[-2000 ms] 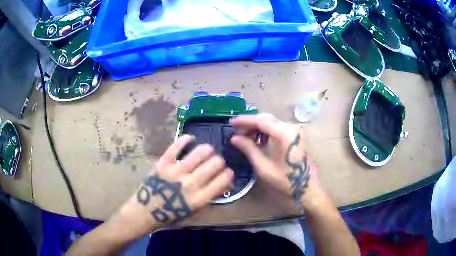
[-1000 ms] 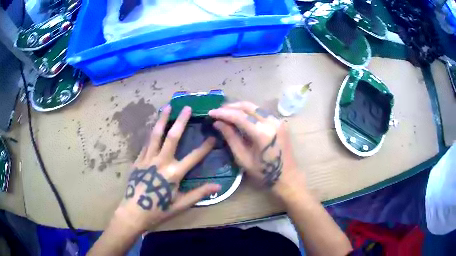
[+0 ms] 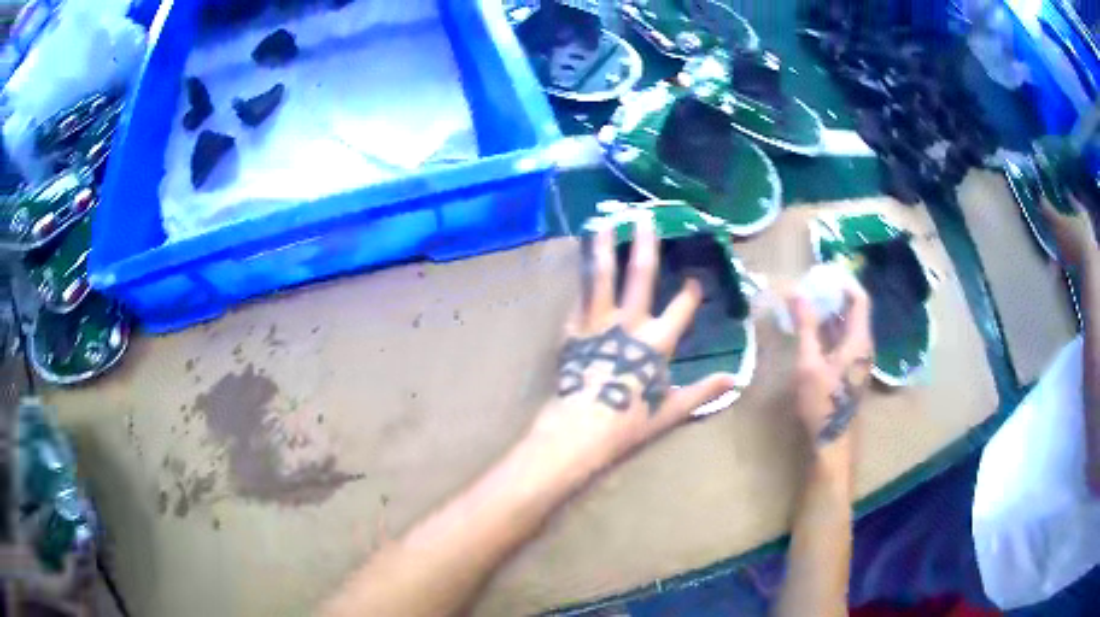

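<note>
A green car body shell point(image 3: 714, 350) with a dark open middle lies on the cardboard at centre right. My left hand point(image 3: 621, 350) lies over its left side with fingers spread. My right hand point(image 3: 835, 344) holds the small white glue bottle point(image 3: 824, 293) between its fingertips, beside the shell's right side; hand and bottle are blurred. Another green shell point(image 3: 895, 307) with a dark recess lies just right of the bottle, partly behind it.
A blue parts tub point(image 3: 326, 229) with a white liner and several black pieces stands at the back left. More green shells point(image 3: 694, 151) lie at the back and far left. A black parts heap point(image 3: 899, 97) is at back right. Another person's arm shows at the right edge.
The view has shifted right. The shell under my hands has moved right, close to the other shell. My right hand has left the shell and taken hold of the glue bottle.
</note>
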